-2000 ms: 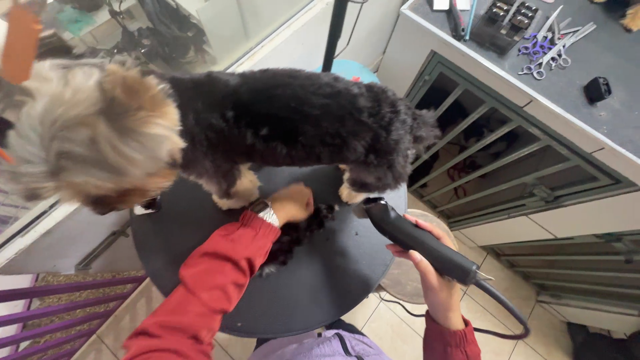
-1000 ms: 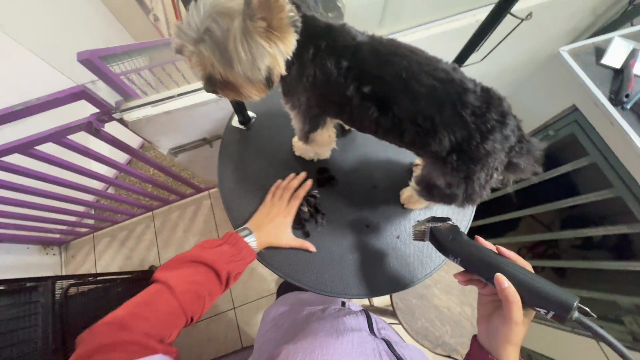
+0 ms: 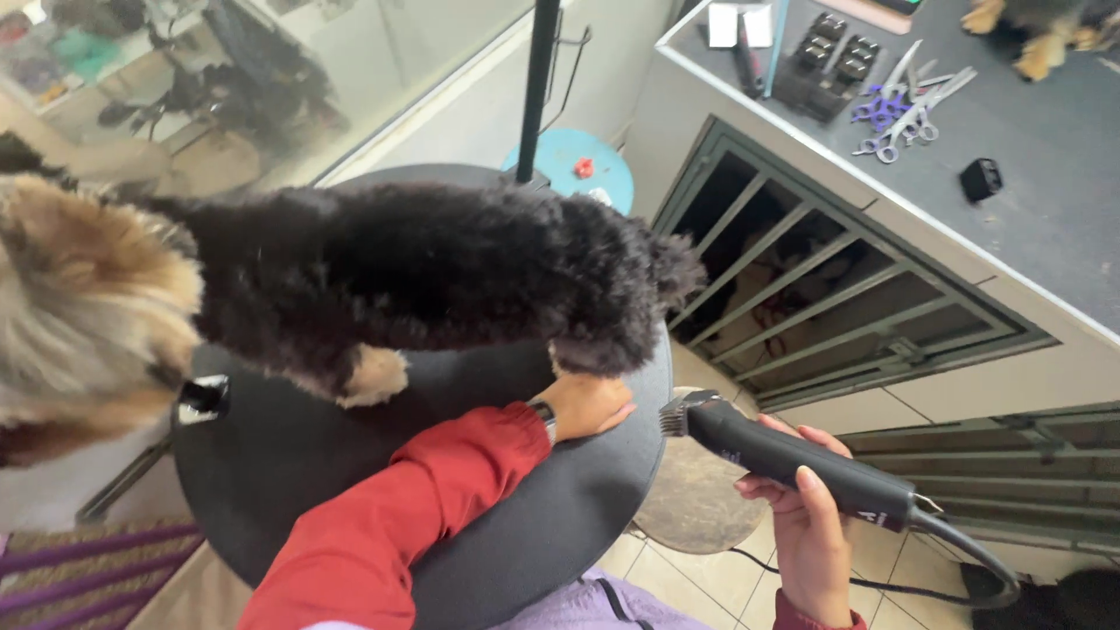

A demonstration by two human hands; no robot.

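Note:
A small dog with black body fur (image 3: 420, 262) and a tan head stands on a round black grooming table (image 3: 306, 472), its head at the left. My left hand (image 3: 588, 408) is at the dog's hind paw near the table's right edge; the paw is largely hidden, so its hold cannot be told. My right hand (image 3: 809, 512) grips a black corded electric clipper (image 3: 787, 455) just right of the table. A metal comb attachment (image 3: 678, 416) at the clipper's front faces the dog's rear, apart from it.
A black upright post (image 3: 535, 96) rises behind the dog. On the grey counter (image 3: 1050, 227) lie several grooming scissors (image 3: 910, 114), a case of small attachments (image 3: 827, 66) and part of another dog (image 3: 1041, 35). Barred cages (image 3: 814, 271) are below. A stool (image 3: 700, 499) stands under the clipper.
My left hand has moved from loose dark hair on the tabletop to the dog's hind paw. That hair no longer shows. My right hand still holds the clipper. The view has swung and come closer.

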